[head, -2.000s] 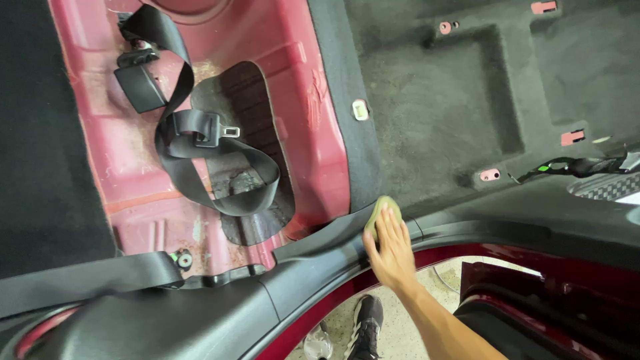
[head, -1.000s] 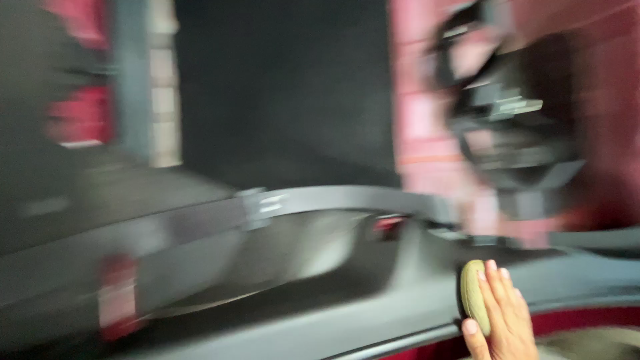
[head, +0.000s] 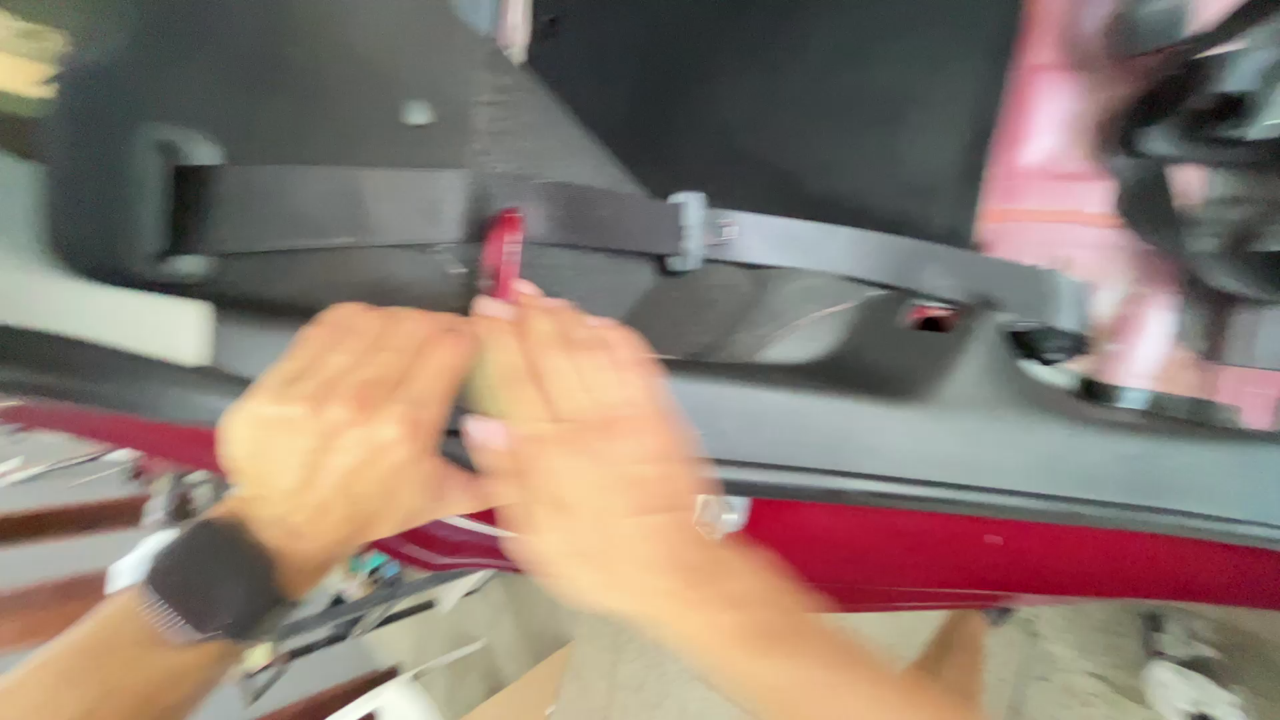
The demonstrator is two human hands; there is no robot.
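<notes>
Blurred by motion, my right hand (head: 590, 440) has its fingers around an olive-green pad (head: 495, 375) that lies against the dark plastic car trim (head: 850, 425). My left hand (head: 345, 420), with a dark watch on the wrist, touches the trim just left of the pad; its fingertips are hidden, so its grip is unclear. A narrow red painted part (head: 503, 250) shows through the trim above my right fingertips. The black seat belt (head: 340, 208) runs across the panel above both hands, through a grey belt tongue (head: 688, 232).
The red door sill (head: 900, 555) runs below the trim. A black panel (head: 780, 110) lies beyond the belt, and bare pinkish body metal (head: 1050, 150) with a coiled black belt (head: 1200, 150) is at right. Wooden slats (head: 70, 520) and clutter are at lower left.
The view has swung left along the sill. My right hand has moved left along the trim with the pad, and my left hand has come into view beside it.
</notes>
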